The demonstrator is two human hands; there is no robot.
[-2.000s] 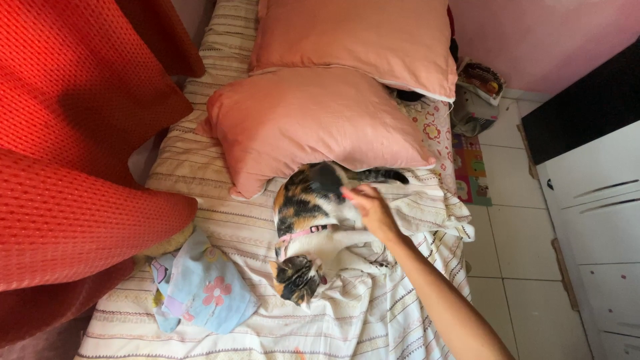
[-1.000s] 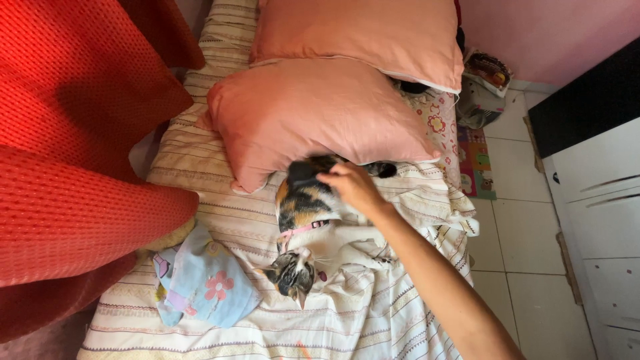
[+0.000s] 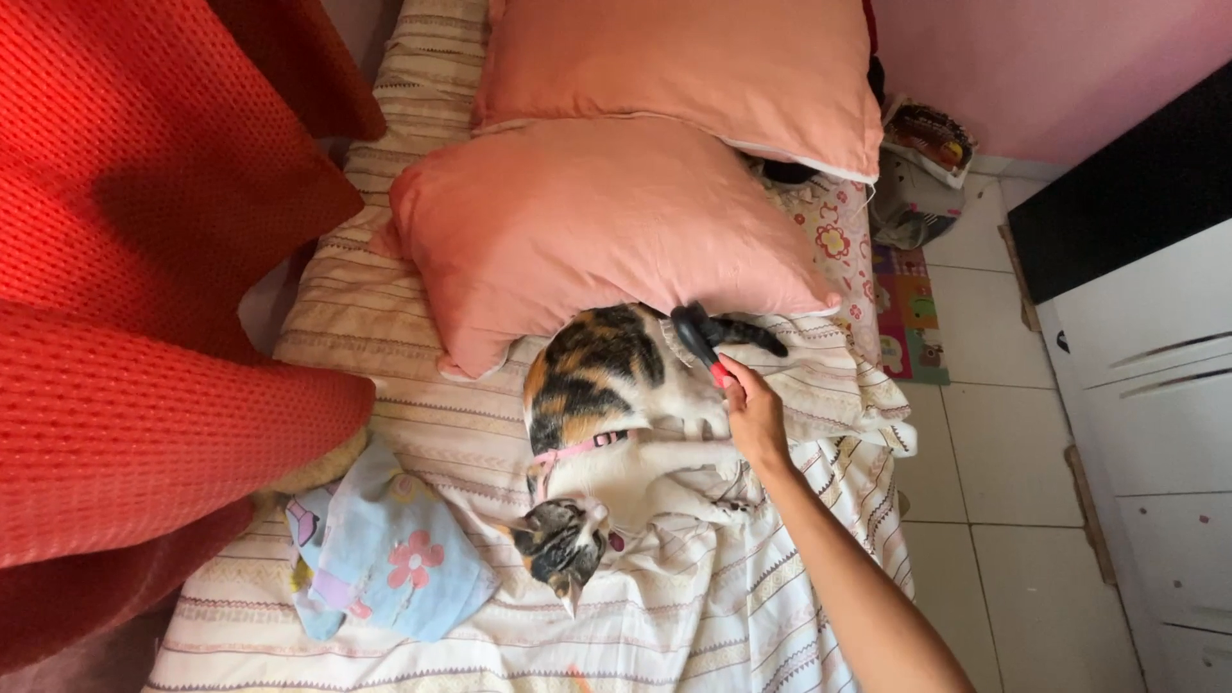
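Note:
A calico cat [image 3: 597, 385] in a pink harness [image 3: 577, 449] lies on its side on a striped bedsheet [image 3: 577, 606], its head toward the bottom of the view and its back end against a salmon pillow [image 3: 597, 221]. My right hand [image 3: 753, 409] grips the red part of a black-headed pet grooming brush [image 3: 697, 337]. The brush's bristles face the cat's hindquarters, close to the base of the dark tail; whether they touch the fur is unclear. My left hand is out of view.
Another salmon pillow [image 3: 683, 67] lies above the first. A red curtain [image 3: 144, 289] hangs at the left, near a light-blue flowered cloth [image 3: 404, 549]. Right of the bed are a tiled floor [image 3: 1020, 443], a colourful mat [image 3: 910, 318], a bag [image 3: 929, 140] and a white cabinet [image 3: 1155, 404].
My right hand with the brush has moved off the cat's back toward its tail, to the right. The cat's head has shifted slightly on the sheet.

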